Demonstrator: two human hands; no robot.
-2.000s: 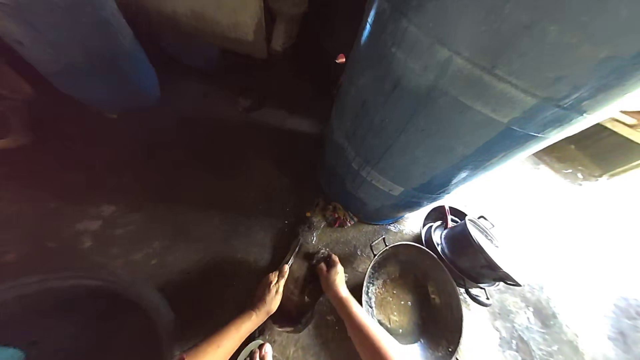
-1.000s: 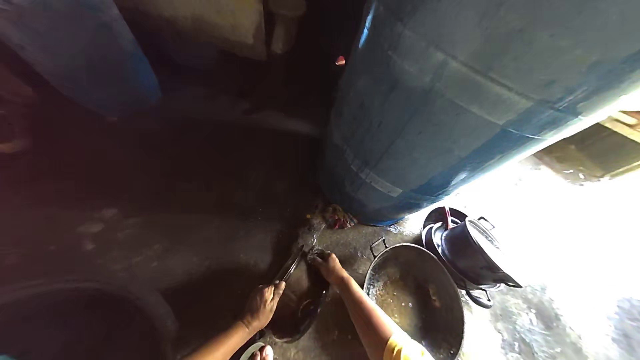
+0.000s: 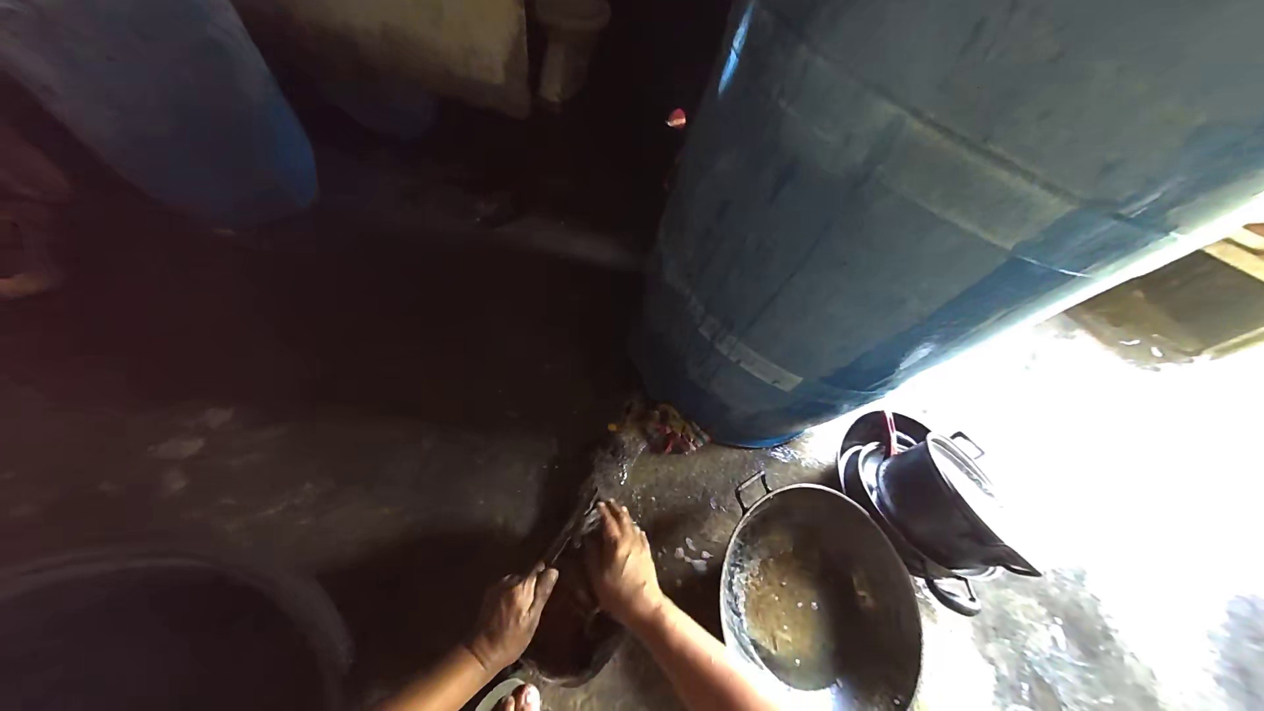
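Note:
My left hand (image 3: 513, 612) is closed on the near end of a long, dark handle-like part, which runs up and away toward the wet floor by the blue drum. My right hand (image 3: 624, 561) lies with bent fingers over the inside of a dark, round-bottomed pan (image 3: 573, 647), near its far rim. What the right fingers hold is hidden; it may be a scrubber, but I cannot tell. Just right of that hand stands a wide metal wok (image 3: 795, 612) with cloudy brownish water in it.
A large blue plastic drum (image 3: 839, 227) stands beyond the hands, with food scraps (image 3: 671, 430) at its base. Stacked dark pots (image 3: 938, 504) are at the right. A big round tub (image 3: 316, 602) sits at lower left, another blue container (image 3: 217, 128) at upper left. A foot (image 3: 520, 699) shows below.
My right hand has shifted over the dark pan and its fingers now point up and away. The yellow sleeve seen a second ago is out of view. The wok and pots have not moved.

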